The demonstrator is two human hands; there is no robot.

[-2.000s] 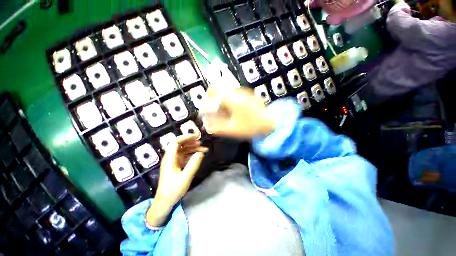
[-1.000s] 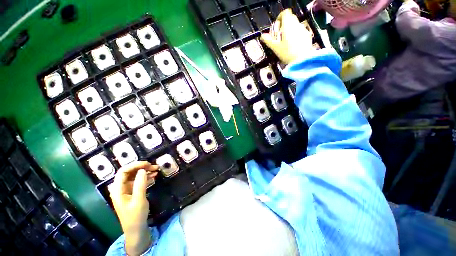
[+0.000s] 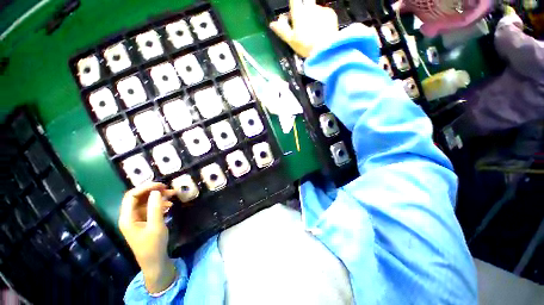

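Observation:
A black blister tray (image 3: pixel 238 199) lies in front of me, with silvery-white rounded square parts (image 3: pixel 196 141) with dark centre holes in rows. Its lowest pockets, nearest my body, hold no parts. My left hand (image 3: pixel 143 226) is at its lower left corner, fingertips curled beside a part; whether they grip one is unclear. My right hand (image 3: pixel 307 27) is over the upper left of the second blister tray (image 3: pixel 341 173), slightly blurred at the picture's top edge; whether it holds a part is hidden. My right sleeve covers much of that tray, with parts showing on both sides.
A crumpled white cloth (image 3: pixel 286 106) and thin rods lie between the trays. More black trays (image 3: pixel 53 208) are at the left. A pale yellowish bottle (image 3: pixel 444 84), a pink fan (image 3: pixel 444 15) and another person's sleeve (image 3: pixel 507 77) are at the right.
My right hand has moved from between the trays to the right tray, then left along its upper part. My left hand has moved to the left tray's lower left corner. The view has shifted slightly.

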